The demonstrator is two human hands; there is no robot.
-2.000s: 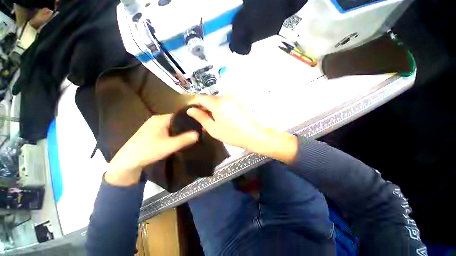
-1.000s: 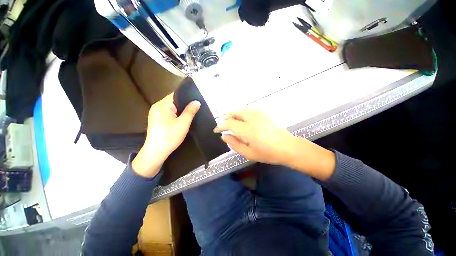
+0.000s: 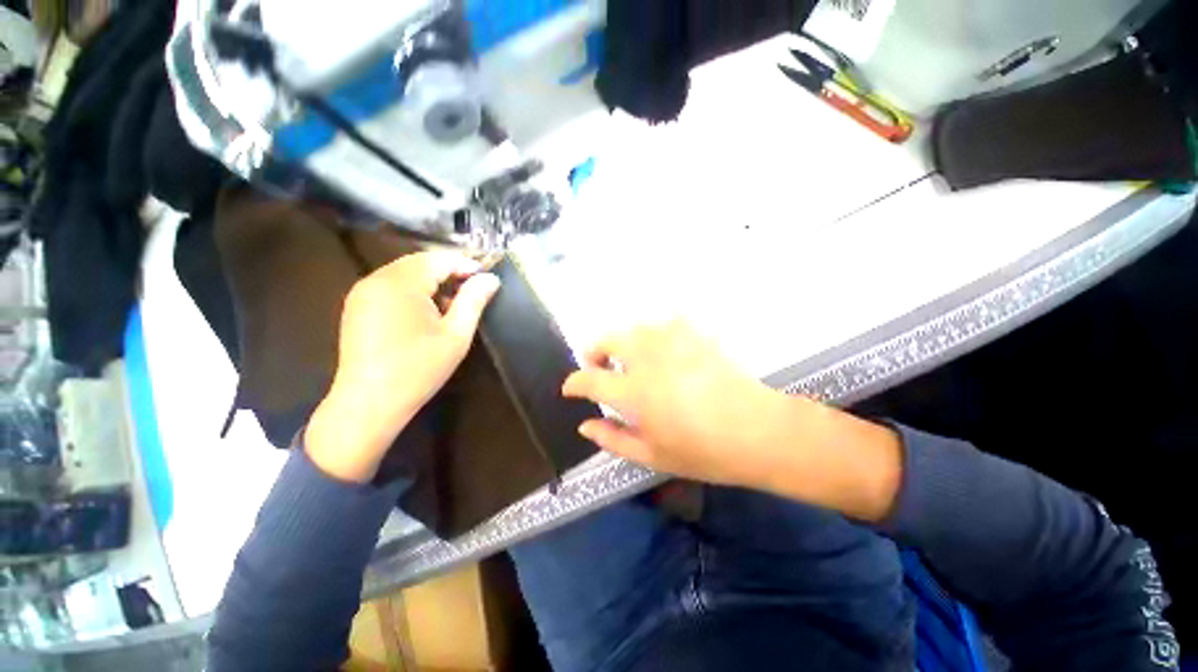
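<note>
A dark brown garment panel lies on the table under the machine head and reaches the front edge. A narrow blackish cut piece lies along its right side, running from the presser foot toward the ruler edge. My left hand grips the cloth close below the presser foot, thumb on top and fingers partly hidden. My right hand is at the piece's right edge, fingers curled and slightly apart; whether it pinches the edge is unclear. The machine head is blurred.
Orange and yellow snips lie right of the needle. A brown-black roll lies at the table's right end. A black cloth strip hangs over the machine arm. More dark cloth is at left. A cardboard box is below the table edge.
The narrow piece has gone from curled up in both hands to flat along the panel. My left hand has moved up toward the presser foot; my right hand has moved down to the piece's edge.
</note>
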